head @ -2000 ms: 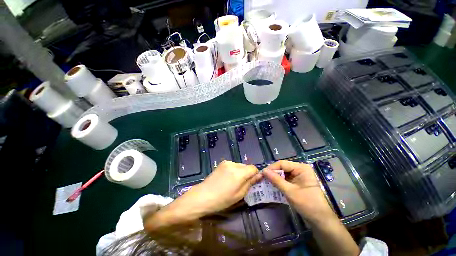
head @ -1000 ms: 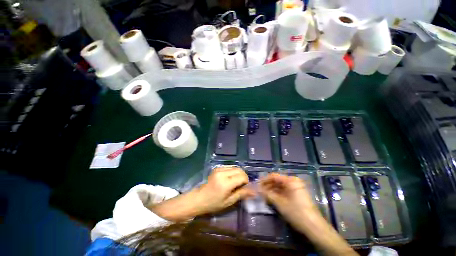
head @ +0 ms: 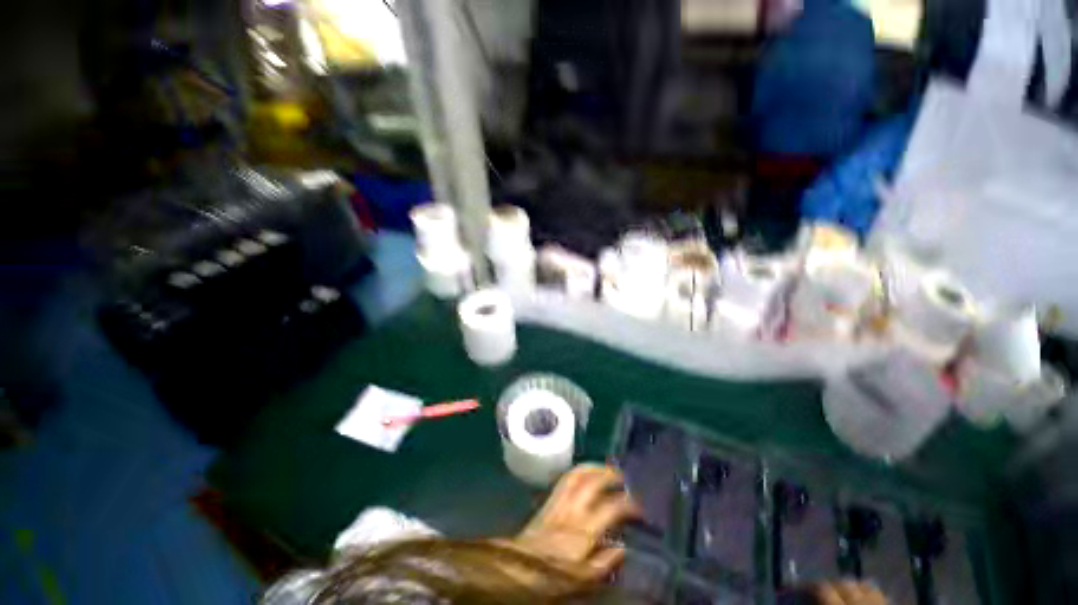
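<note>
My left hand [head: 579, 520] is at the left edge of the clear blister tray [head: 688, 470], just below the label roll [head: 539, 435]. Its fingers are blurred and I cannot tell whether they hold anything. My right hand [head: 842, 593] shows only as fingertips at the bottom edge, over the tray; the rest is cut off. Dark phones [head: 725, 520] with camera lenses sit in the tray's back row. The tray's front row is mostly out of the picture. Hair covers part of my left forearm.
A red pen [head: 435, 411] lies across a white paper slip [head: 376, 418] at left. Spare label rolls [head: 487, 326] stand by a post and along the back. A backing liner [head: 674, 343] curves across the bench into a loop [head: 887, 404]. A black rack [head: 225, 284] stands left; a blue-clothed person [head: 816, 83] is behind.
The view has swung left and up, so bench things appear farther right and lower. My hands have moved apart. The label strip seen between them earlier no longer shows.
</note>
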